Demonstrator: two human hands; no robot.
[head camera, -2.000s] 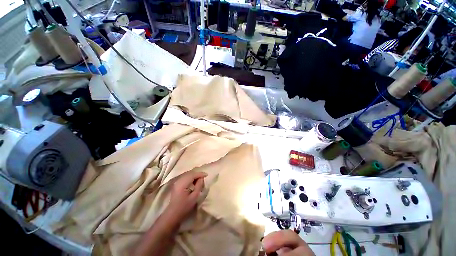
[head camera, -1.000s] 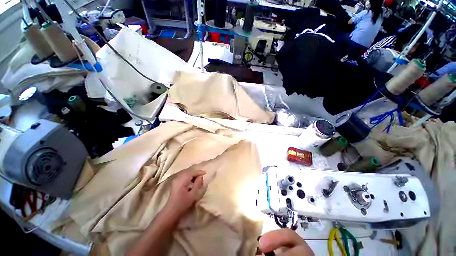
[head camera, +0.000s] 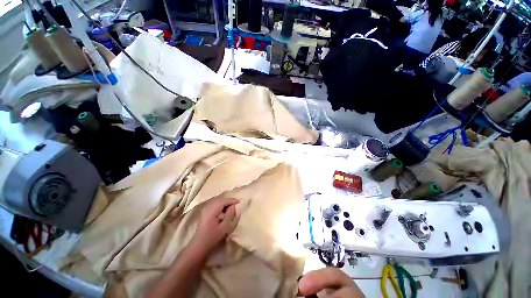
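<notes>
Beige cloth (head camera: 256, 192) lies in folds over the machine table, left of the white sewing machine head (head camera: 402, 228). My left hand (head camera: 218, 220) rests on the cloth with its fingers curled; whether it pinches the cloth I cannot tell. My right hand (head camera: 329, 284) is at the bottom edge, partly cut off, just below the needle area, with a small dark thing at its fingertips that I cannot make out. A bright lamp glare covers the cloth beside the needle end.
Scissors (head camera: 391, 280) with yellow and green handles lie right of my right hand. A red packet (head camera: 347, 181) and dark green spools (head camera: 386, 169) are behind the head. A grey machine end (head camera: 51, 189) stands left. A person (head camera: 424, 29) is far back.
The view has shifted very slightly. My left hand stays at nearly the same place on the cloth, and my right hand has moved slightly left by the needle area.
</notes>
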